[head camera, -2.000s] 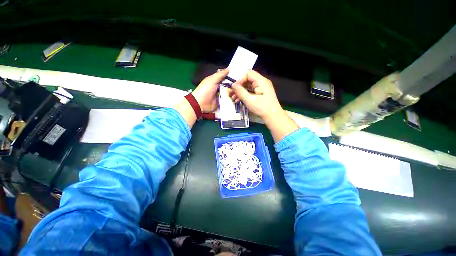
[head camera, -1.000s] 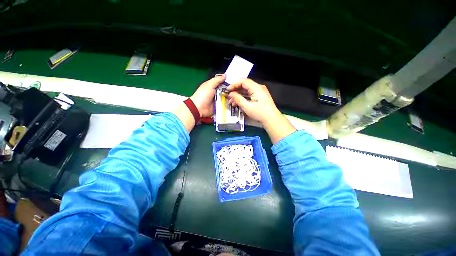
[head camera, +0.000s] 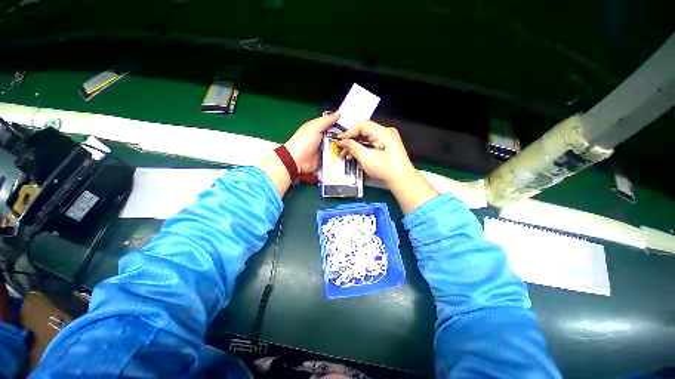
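Note:
A part-assembled phone unit (head camera: 342, 176) is held upright in front of me, with a yellow strip inside its upper part. A white panel (head camera: 360, 104) stands raised above its top end. My left hand (head camera: 305, 145) grips the unit's left side, thumb at the top. My right hand (head camera: 376, 150) pinches a thin dark pen-like tool (head camera: 377, 146) over the unit's upper part; its fingers hide the tool's tip. A blue tray (head camera: 400, 259) with tangled white loops (head camera: 355, 250) lies just below the unit.
Waiting units (head camera: 220, 96) lie along the green belt (head camera: 159, 111), another (head camera: 503, 141) at right. A tape-wrapped post (head camera: 551, 159) slants at right. A spiral pad (head camera: 548, 255) lies at right, white paper (head camera: 166, 192) and black equipment (head camera: 74, 192) at left.
The white panel dipped slightly, and the unit's inside with the yellow strip now shows. The thin tool has come into view in my right hand. The left-side belt units shifted right.

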